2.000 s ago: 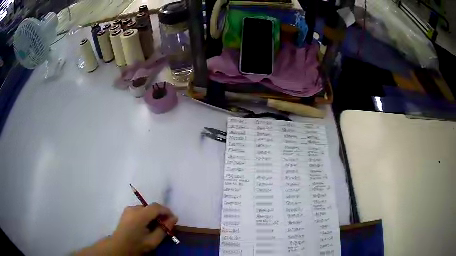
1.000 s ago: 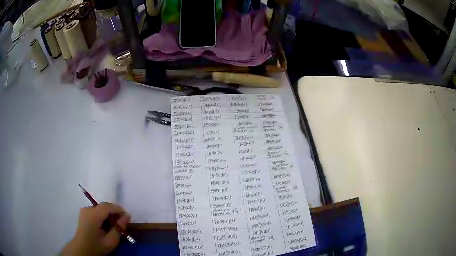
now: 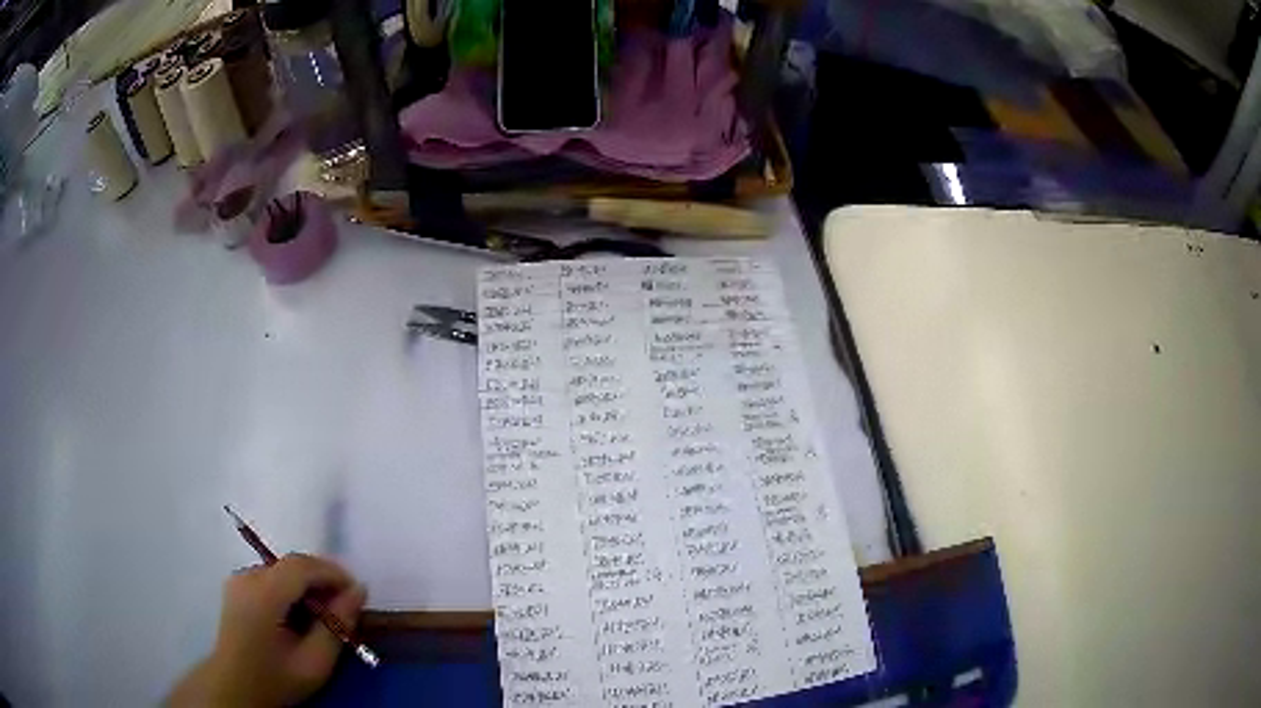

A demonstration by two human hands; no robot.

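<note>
My left hand [image 3: 288, 622], bare, is at the lower left, closed around a dark red pencil [image 3: 253, 539]. The pencil's dark tip points up and left; its pale end sticks out below my fingers. A handwritten list [image 3: 664, 477] with four columns lies right of my hand, not touched by it. Its lower part lies over a blue panel with a brown edge strip [image 3: 940, 622], which looks like a sewing template. White slots show in the panel near the bottom edge. My right hand is not in view.
Black thread snips [image 3: 445, 324] lie at the list's left edge. Behind are a wooden-handled tool [image 3: 678, 217], a mauve tape roll [image 3: 293, 249], thread cones [image 3: 210, 111] and a phone [image 3: 549, 62] on mauve cloth [image 3: 678, 104]. The cream machine bed [image 3: 1051, 415] is at right.
The view has turned right and down, so the objects stand further left and higher, and the list's bottom edge now shows. My left hand still holds the pencil.
</note>
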